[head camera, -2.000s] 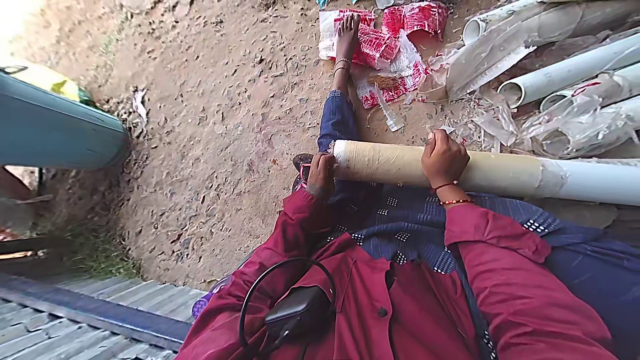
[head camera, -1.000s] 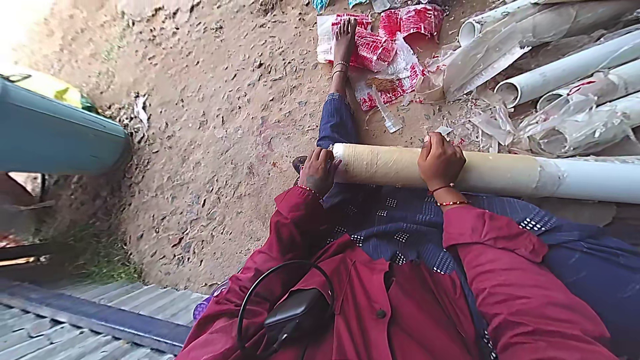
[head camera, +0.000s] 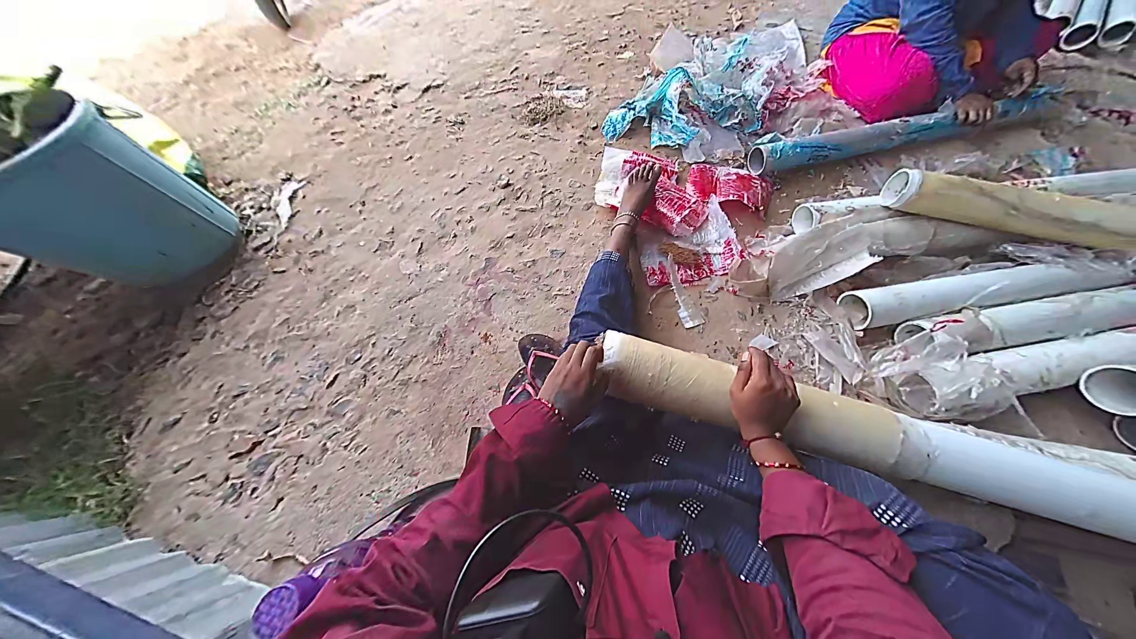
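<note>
A thick white pipe (head camera: 1021, 470) lies across my lap, its near part covered in a tan wrapping. My left hand (head camera: 575, 377) is at the pipe's left end, fingers against the rim and side. Farther right along the tan part is my right hand (head camera: 765, 393), with thumb and fingertips pinched together on top of the pipe; a small clear scrap (head camera: 762, 341) shows at its fingertips. The underside of the pipe is hidden.
Several pipes (head camera: 967, 288) with torn plastic film lie at the right. Red-and-white plastic wrap (head camera: 679, 209) lies under my bare foot. Another person (head camera: 896, 62) handles a blue-wrapped pipe (head camera: 852, 142) at the upper right. A bluish-grey bin (head camera: 115, 195) stands at the left.
The view has tilted up, bringing the other person into sight. Both hands stay on the pipe, the left still at its end.
</note>
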